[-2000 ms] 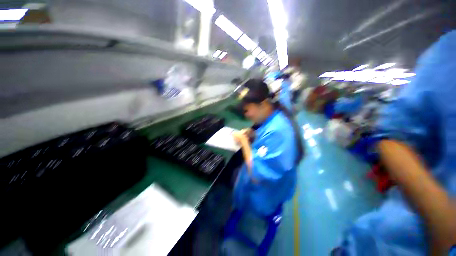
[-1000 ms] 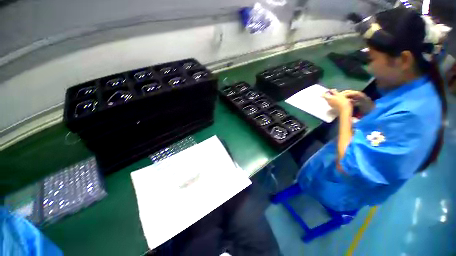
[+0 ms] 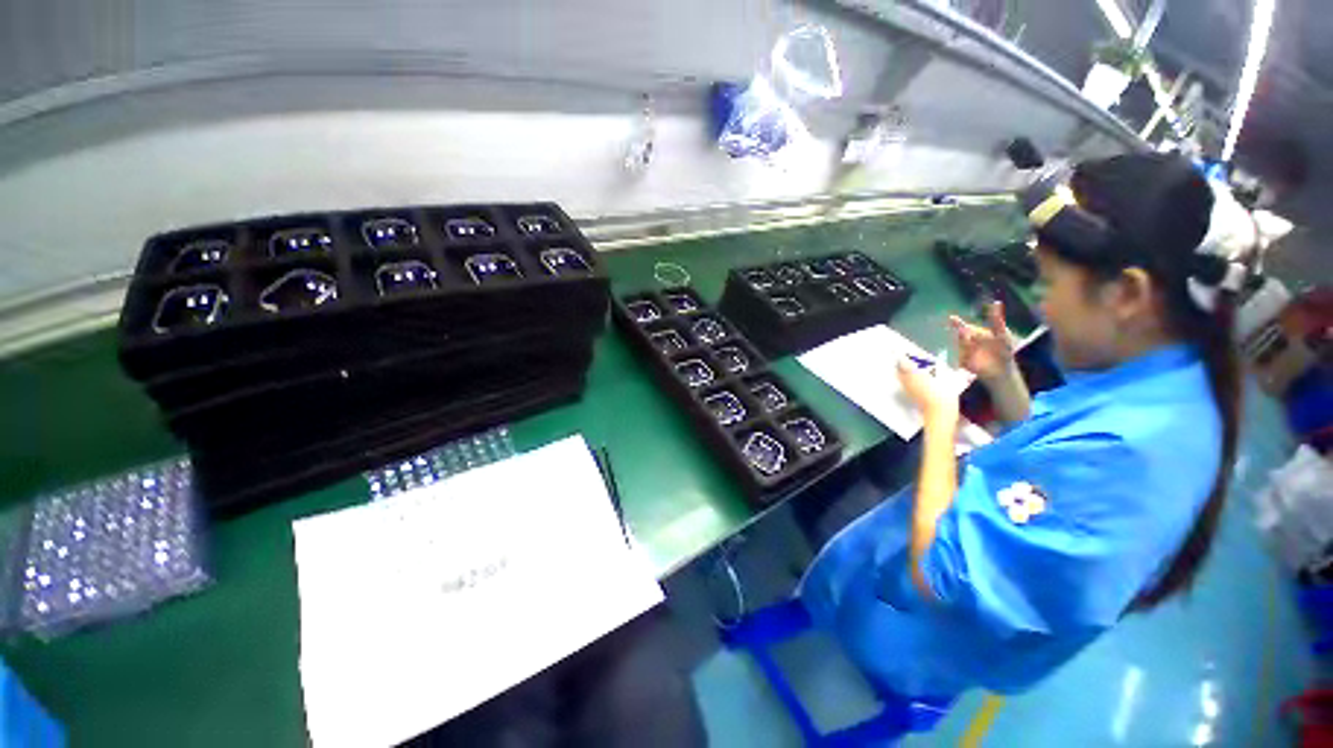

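Neither of my hands is in view. A white work sheet (image 3: 439,628) lies on the green bench in front of me, with a small group of tiny dark specks (image 3: 475,577) near its middle. A thin dark tool, perhaps tweezers (image 3: 608,494), lies along the sheet's right edge. Behind the sheet stands a tall stack of black foam trays (image 3: 388,358); its top tray holds cases in two rows of pockets. Part of a clear blister tray (image 3: 439,460) shows between sheet and stack. Another clear blister tray (image 3: 114,548) lies at the left. A bit of blue sleeve (image 3: 22,716) shows at the lower left edge.
A single black foam tray (image 3: 727,389) with cases lies right of the stack, a thin pale ring (image 3: 671,273) behind it. A person in a blue smock (image 3: 1023,512) sits at the right by another white sheet (image 3: 866,373). Clear plastic bags (image 3: 760,120) hang on the wall.
The view has swung from the aisle down to the bench and is sharper. The blue sleeve at the lower left has mostly left the picture. The seated person's hands have moved apart.
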